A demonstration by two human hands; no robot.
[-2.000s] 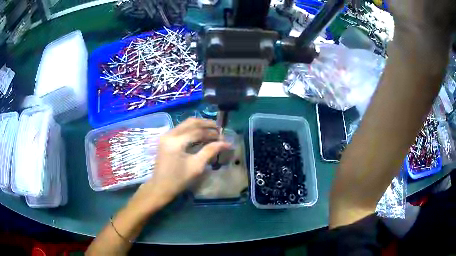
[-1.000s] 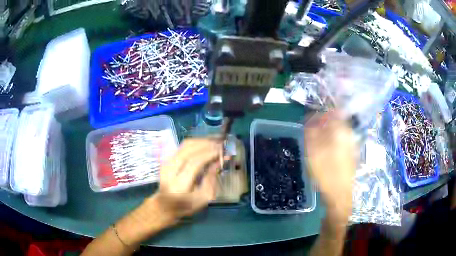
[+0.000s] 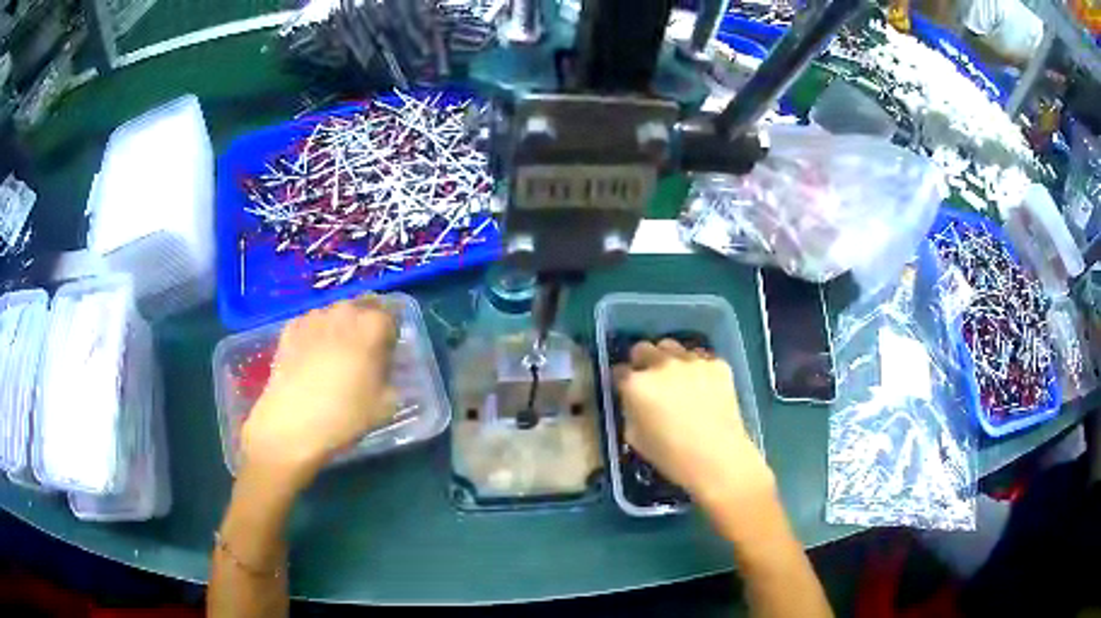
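My left hand [image 3: 324, 384] is over the clear rod box [image 3: 437, 417], fingers bent down and hidden, covering most of the red-and-white rods. My right hand [image 3: 686, 410] reaches into the clear ring box [image 3: 739, 316] of small black rings; its fingertips are hidden among them. Between the hands stands the press [image 3: 580, 187] with its number plate. Its narrow punch [image 3: 549, 308] points down at a silvery fixture [image 3: 535, 389] on the tan base plate [image 3: 528, 465]. No rod is visible in the fixture.
A blue tray [image 3: 242, 284] of jumbled rods lies behind the rod box. Clear box stacks [image 3: 91, 386] stand at far left. A phone [image 3: 797, 336], a crumpled plastic bag [image 3: 845, 199], a flat clear bag [image 3: 903, 447] and another blue tray [image 3: 1000, 423] are at right. The press lever [image 3: 791, 60] slopes up right.
My left hand has moved from the fixture to the rod box. My right hand has come down from the upper right, by the lever, into the ring box. The fixture is now uncovered.
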